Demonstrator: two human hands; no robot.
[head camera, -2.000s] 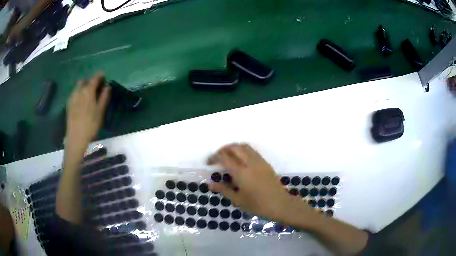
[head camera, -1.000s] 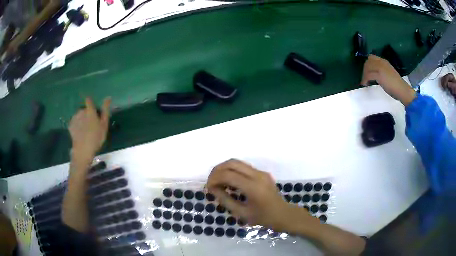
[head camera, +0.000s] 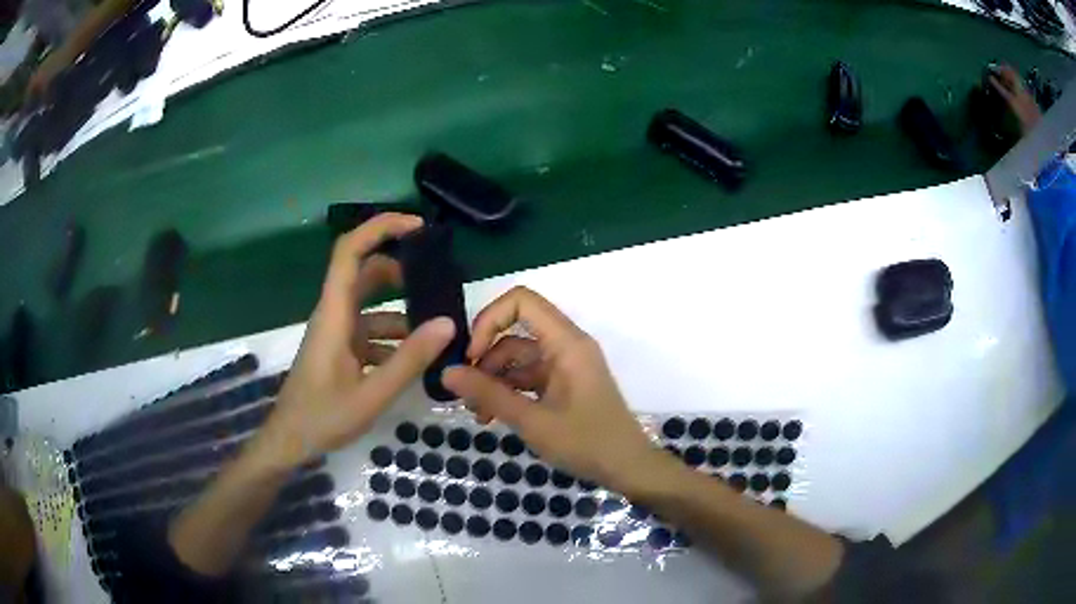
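My left hand (head camera: 354, 336) is closed around a black device housing (head camera: 433, 283), held nearly upright over the belt's near edge. My right hand (head camera: 531, 378) is at the housing's lower end, thumb and forefinger together against a dark round shape there; whether this is a loose pad is hard to tell. The sheet of round pads (head camera: 477, 471) lies on the bench below, partly covered by my right hand and forearm. A second stack of dark pad strips (head camera: 289, 513) lies at left, partly under my left forearm.
The green conveyor belt (head camera: 566, 71) carries several black housings (head camera: 699, 148). A squarish black case (head camera: 914, 297) lies on the white bench (head camera: 732, 319) at right. Beside a metal upright (head camera: 1038, 139) are another person's hand (head camera: 1015, 99) and blue sleeve. Cables and small parts lie at far left.
My left hand has come from the belt at left to the middle and now holds a housing. My right hand has moved up to it. The other person's hand has moved back to the right.
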